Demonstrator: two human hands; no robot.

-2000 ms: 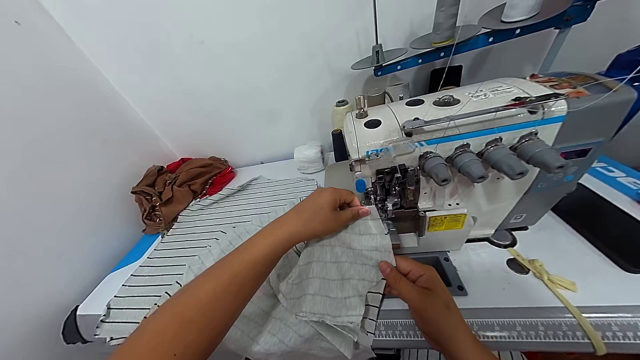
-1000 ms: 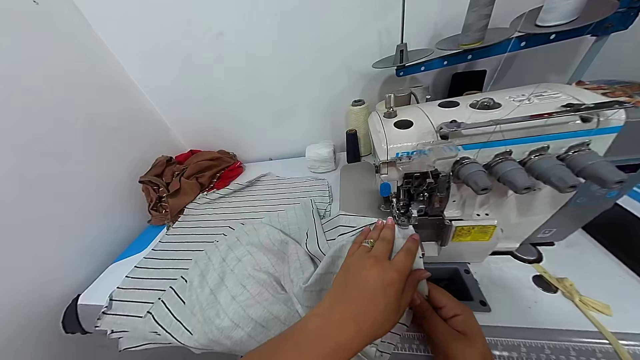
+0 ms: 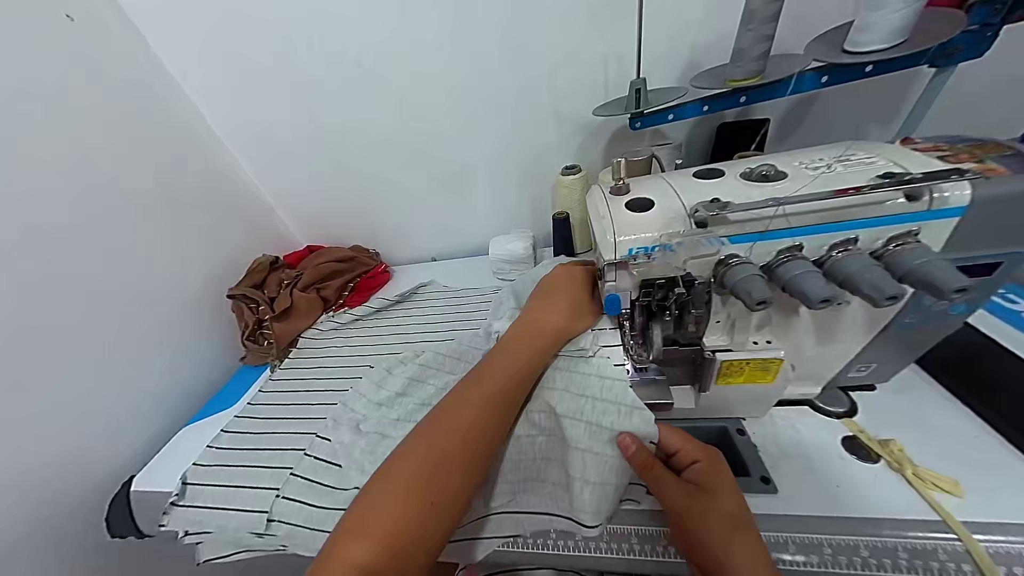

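White fabric with black stripes (image 3: 576, 416) lies over the table's left part, its right edge running along the needle area of a white Jack overlock sewing machine (image 3: 800, 208). My left hand (image 3: 566, 300) is on the cloth behind the presser foot, close against the machine's left end; its fingertips are hidden. Nearer the front edge, my right hand (image 3: 680, 472) pinches the fabric's right edge between thumb and fingers. Part of the cloth hangs over the front edge.
Brown and red cloth (image 3: 308, 292) is heaped at the back left. A white roll (image 3: 512, 254), a black thread spool (image 3: 562, 234) and a cream thread cone (image 3: 573, 204) stand behind the machine. Right of it lies a knotted yellow strip (image 3: 904, 464). A measuring scale (image 3: 768, 550) runs along the front.
My left hand has moved from the front of the presser foot to behind it, arm stretched out. My right hand, partly hidden behind the left a second ago, now shows at the cloth's edge.
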